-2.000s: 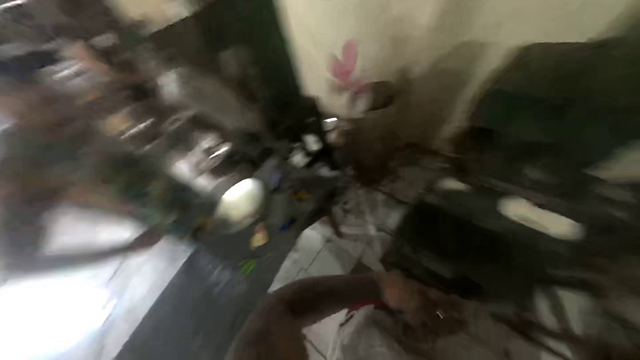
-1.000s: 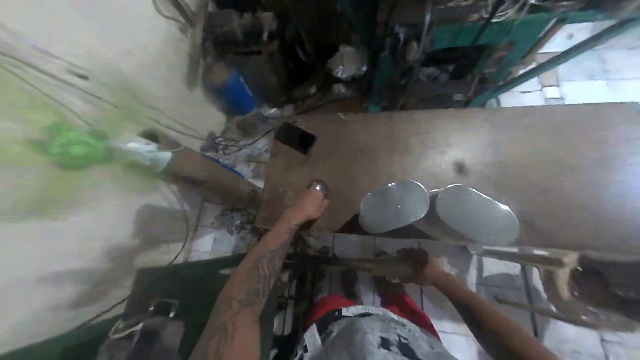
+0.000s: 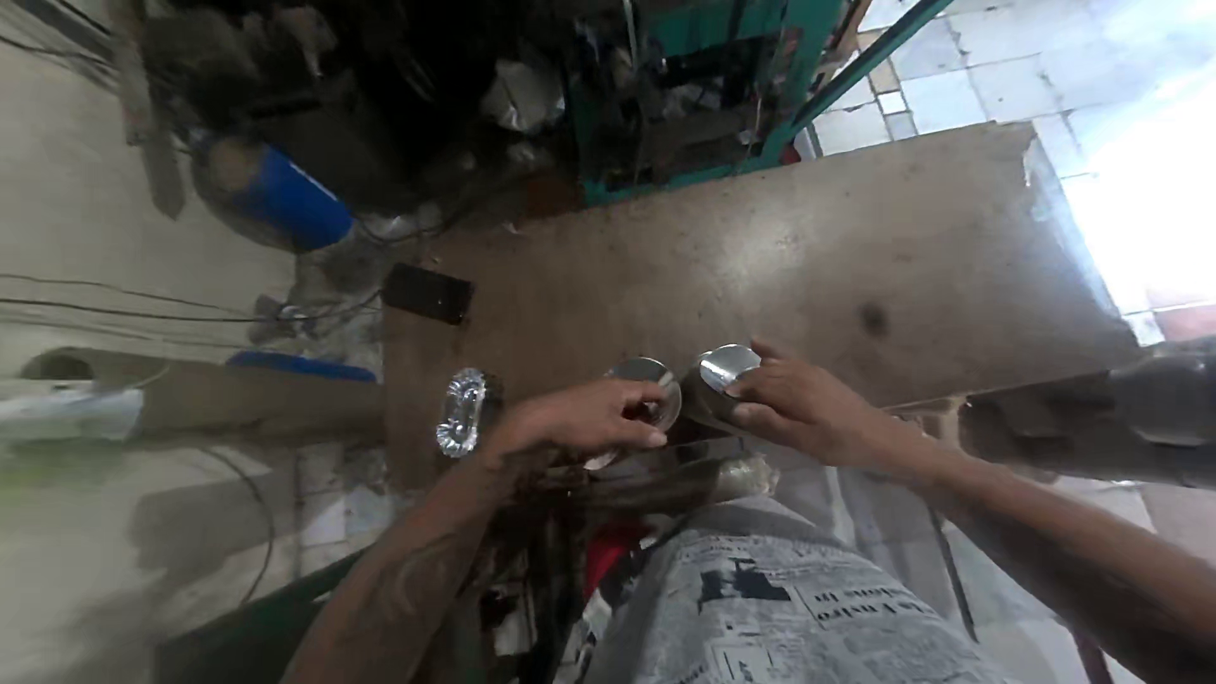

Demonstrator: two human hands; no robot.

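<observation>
My left hand (image 3: 603,415) lies over a round, shiny metal piece (image 3: 671,394) near the table's front edge, its fingers curled at the surface; whether they grip it is unclear. Just to the right, my right hand (image 3: 807,404) has its fingers and thumb around the side of a second round metal piece (image 3: 729,366). The two pieces stand close together, their lower parts partly hidden. Left of my left hand, a crinkled silver foil-like piece (image 3: 463,412) rests on the brown table (image 3: 589,275).
A dark, flat rectangular object (image 3: 427,294) lies at the table's left end. Beyond are a blue container (image 3: 294,201) and a green metal frame (image 3: 684,180). A large cardboard-like tube (image 3: 256,399) extends left of the table. Cables run along the left wall.
My right hand has moved up from below the table edge to the right metal piece. My left hand has moved right, onto the other piece. The crinkled silver piece now shows at left.
</observation>
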